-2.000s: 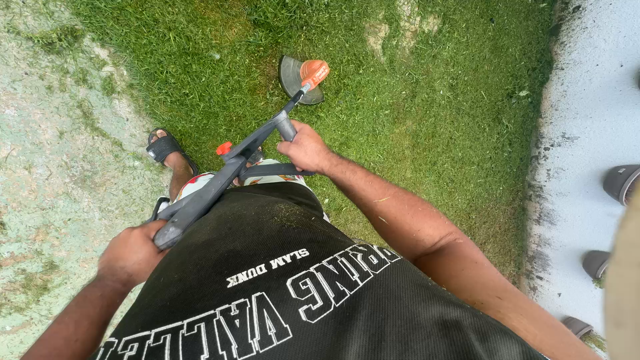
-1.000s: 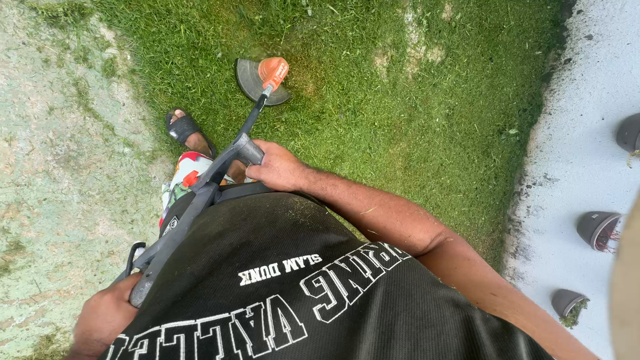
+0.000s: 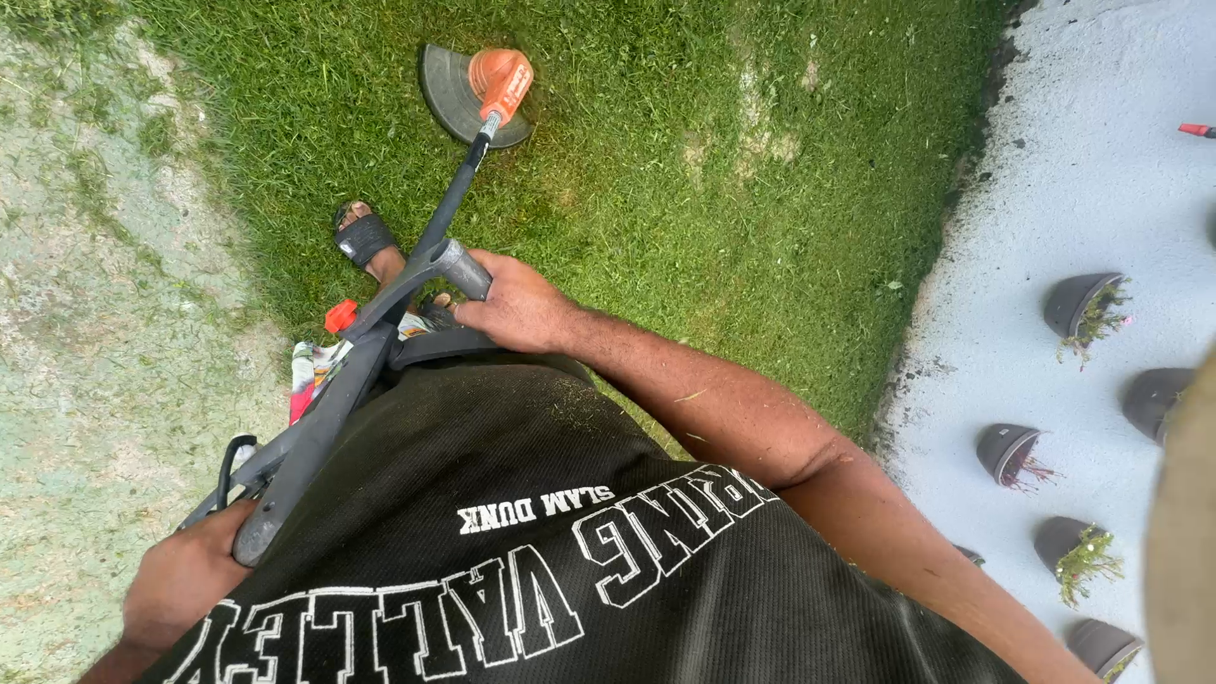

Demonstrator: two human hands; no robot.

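Note:
A string trimmer with a grey shaft point(image 3: 454, 199) slants from the lower left up to an orange motor head point(image 3: 501, 84) with a dark, rounded guard point(image 3: 451, 95) over the grass. My left hand point(image 3: 190, 573) is closed around the rear handle, beside my hip at the lower left. My right hand point(image 3: 518, 302) grips the grey front handle point(image 3: 463, 270) in front of my waist; part of its fingers is hidden. A red-orange knob point(image 3: 340, 316) sticks out of the trimmer's body. The cutting line under the guard cannot be seen.
My sandalled foot point(image 3: 364, 236) stands on the grass point(image 3: 665, 218) left of the shaft. Pale, worn ground point(image 3: 104, 313) lies at the left. At the right runs a whitish wall point(image 3: 1007, 209) with several dark plant pots point(image 3: 1007, 454). A blurred beige edge covers the far right.
Since two seconds ago the trimmer head has swung left over the grass, with both hands staying on the handles. More of the wall and its pots shows now.

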